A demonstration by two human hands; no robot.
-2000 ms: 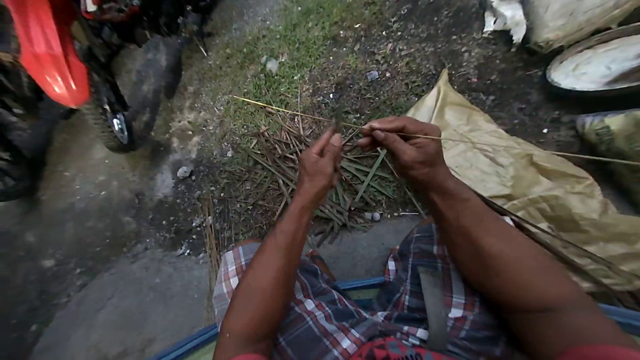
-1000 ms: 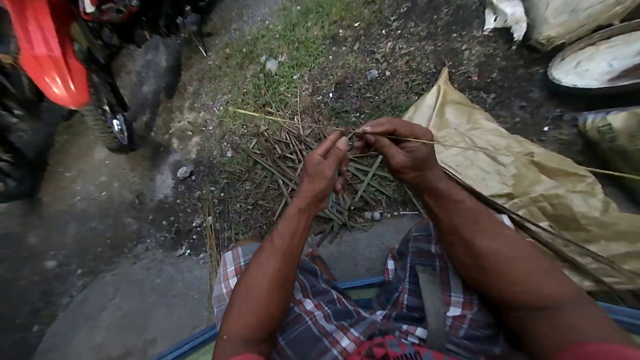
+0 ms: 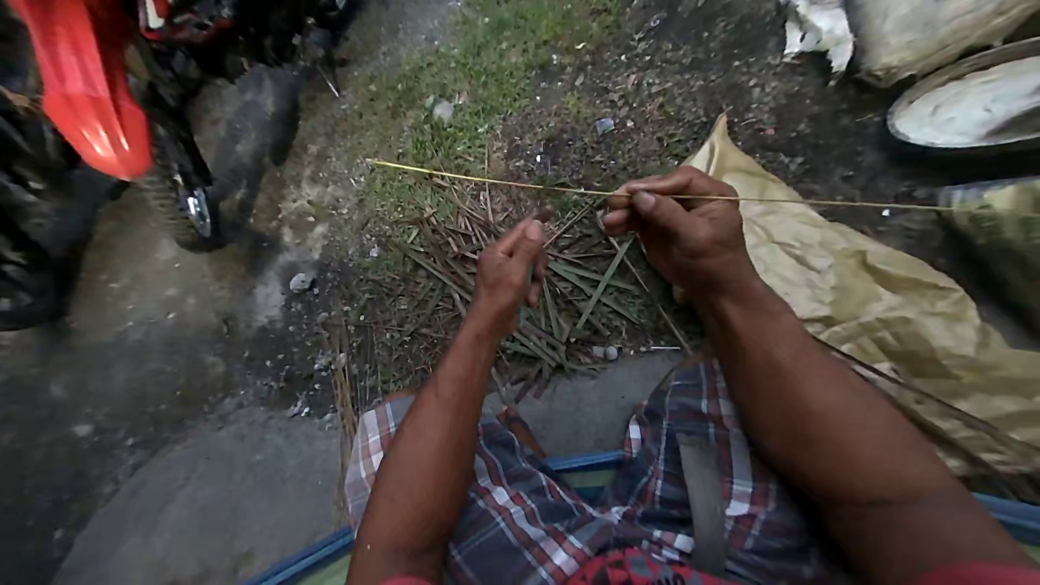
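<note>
My right hand pinches a long, thin yellowish plant strip between thumb and fingertips. The strip runs nearly level, from a bright yellow end at the left, past the hand, to the right edge. My left hand is lower and to the left, apart from the strip, its fingers curled around a small knife-like tool. Only a dark tip and a bluish bit below the palm show, so its kind is uncertain. Beneath both hands lies a loose pile of green and brown leaf strips on the ground.
A tan woven sack lies at the right, with long dark strips near my right forearm. Beyond are a round container with a whitish top and bulky sacks. At the left stands a motorcycle with a red fender. A blue seat edge shows below.
My hands, close together at the strip before, are now apart. The left has come away from the strip and sits lower. More of the strip shows left of my right hand.
</note>
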